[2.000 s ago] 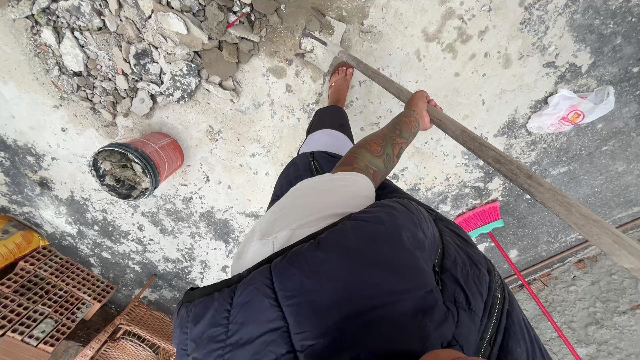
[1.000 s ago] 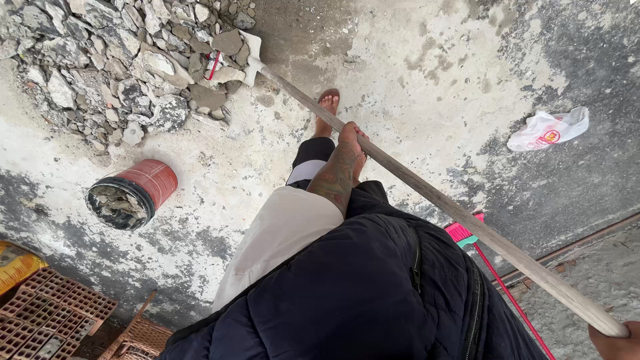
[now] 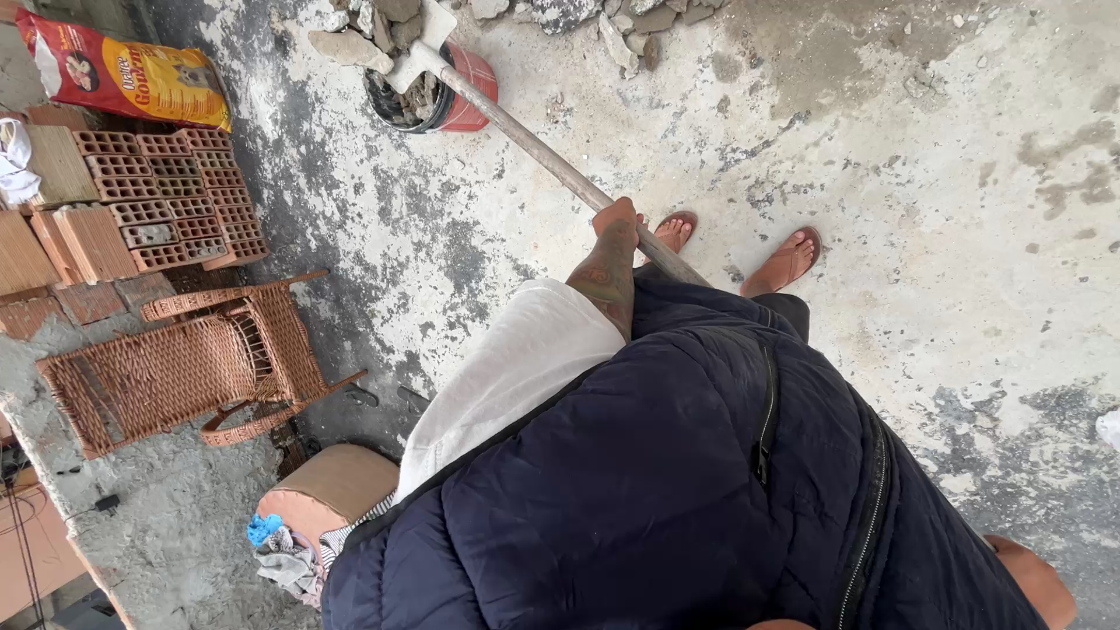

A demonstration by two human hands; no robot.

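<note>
My left hand (image 3: pixel 617 219), on the tattooed arm, grips the wooden handle of a shovel (image 3: pixel 547 157). The pale metal blade (image 3: pixel 427 54) lies across the mouth of a red bucket (image 3: pixel 472 87) with a black rim, which lies tilted and holds grey rubble. Broken pieces (image 3: pixel 350 50) show beside the blade. Behind my dark padded vest, the handle's far end is hidden. Bare skin of my right arm or hand (image 3: pixel 1032 582) shows at the lower right; whether it grips the handle cannot be seen.
A rubble heap (image 3: pixel 621 35) lies at the top edge. Stacked hollow bricks (image 3: pixel 179 197), a red and yellow bag (image 3: pixel 131 74) and a wicker chair (image 3: pixel 175 376) stand left. Below the chair are a rounded brown item (image 3: pixel 337 490) and cloths. My sandalled feet (image 3: pixel 787 261) are on worn concrete.
The shovel blade has moved from the edge of the rubble heap to the bucket's mouth. My right hand, seen on the handle's end a second ago, is no longer plainly visible. The view has swung left.
</note>
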